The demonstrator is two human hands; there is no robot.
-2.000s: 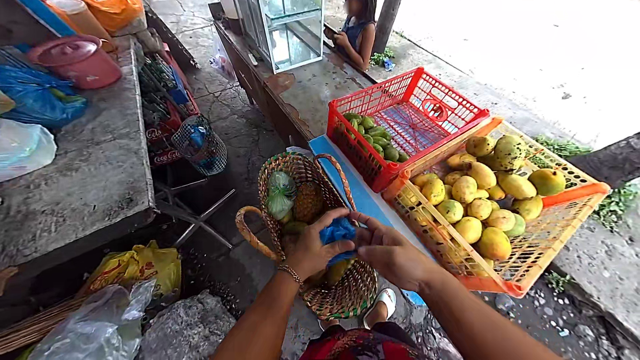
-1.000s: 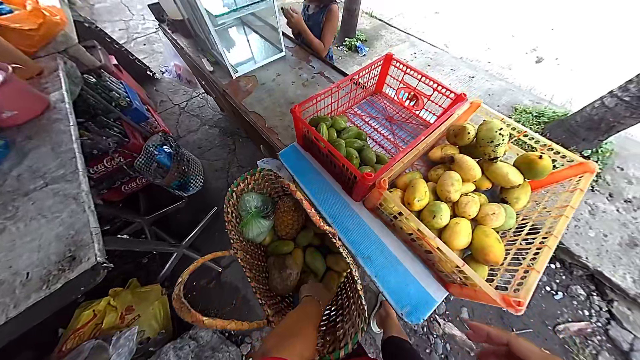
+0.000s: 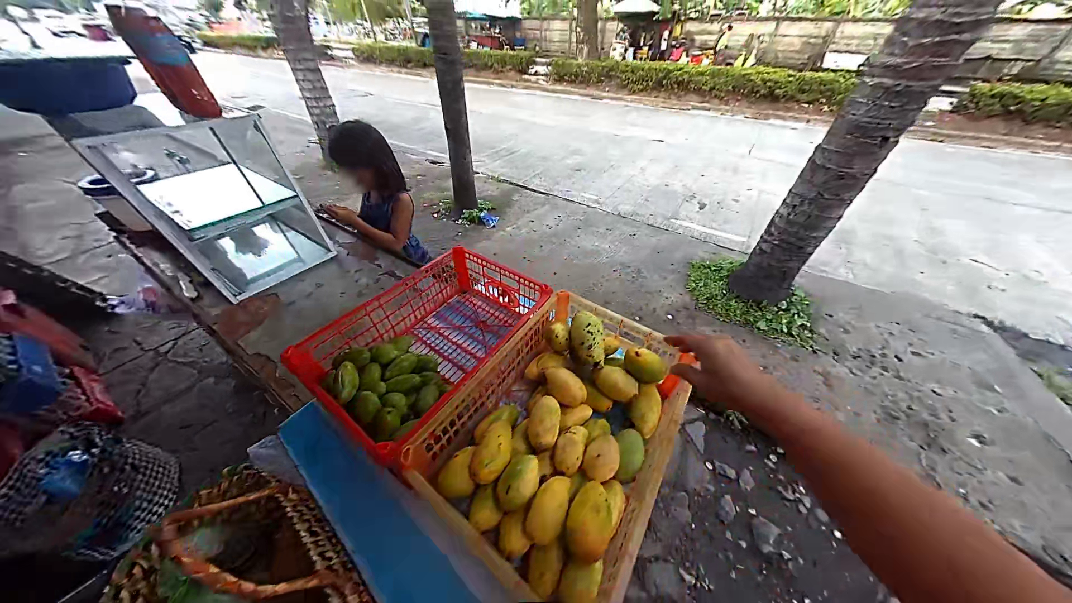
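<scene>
My right hand [image 3: 722, 368] reaches in from the right and touches the outer rim of an orange plastic crate [image 3: 649, 511], its fingers at the edge. Whether they grip the rim cannot be told. Yellow mangoes [image 3: 548, 509], some with dark spots, fill much of that crate. Against its left side stands a red plastic crate [image 3: 381, 322] with small green mangoes [image 3: 394, 385] at its near end. A woven basket [image 3: 310, 528] with a handle is partly visible at the lower left; its contents are blurred. My left hand is out of view.
A blue board [image 3: 368, 502] lies between basket and crates. A glass display case [image 3: 218, 201] stands on the table [image 3: 289, 327] at the back left, with a person [image 3: 385, 197] beside it. A checkered basket [image 3: 126, 494] is at the far left. Tree trunks [image 3: 837, 159] rise beyond the crates.
My right hand has come to the orange crate's outer rim. My left hand, inside the woven basket a second ago, has left the view. The blue plastic from two seconds ago is no longer in hand view. The view has tilted up.
</scene>
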